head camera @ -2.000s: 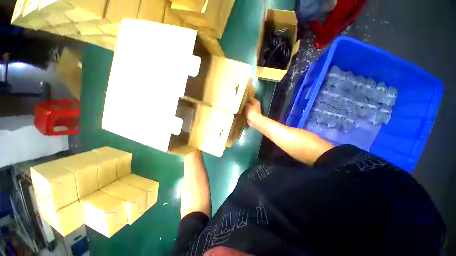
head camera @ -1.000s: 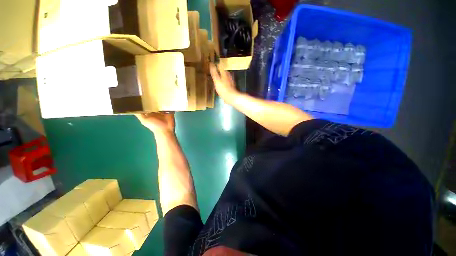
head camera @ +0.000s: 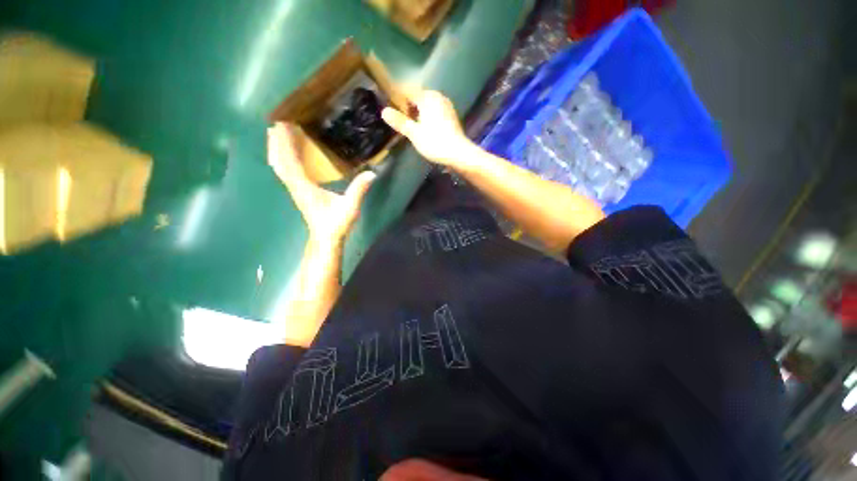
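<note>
An open packing box point(head camera: 324, 162) of brown card is on or just above the green bench; its contact with the bench cannot be told. A dark, glossy, tangled black item point(head camera: 360, 122) lies inside it. My left hand point(head camera: 315, 193) is at the box's near left side, fingers along the outer wall and thumb at the near corner. My right hand point(head camera: 429, 127) holds the right side of the box, thumb at the rim beside the black item. The frame is slightly blurred.
The blue bin point(head camera: 691, 160) with rows of clear plastic parts point(head camera: 590, 146) stands right of the bench. Closed boxes point(head camera: 70, 183) are stacked at the left. Part of another carton point(head camera: 413, 14) shows at the top. A white sheet point(head camera: 225, 338) lies at the lower left.
My hands have left the large stack of open boxes and now hold one open box with the black item. The view has turned, and the big stack is out of sight.
</note>
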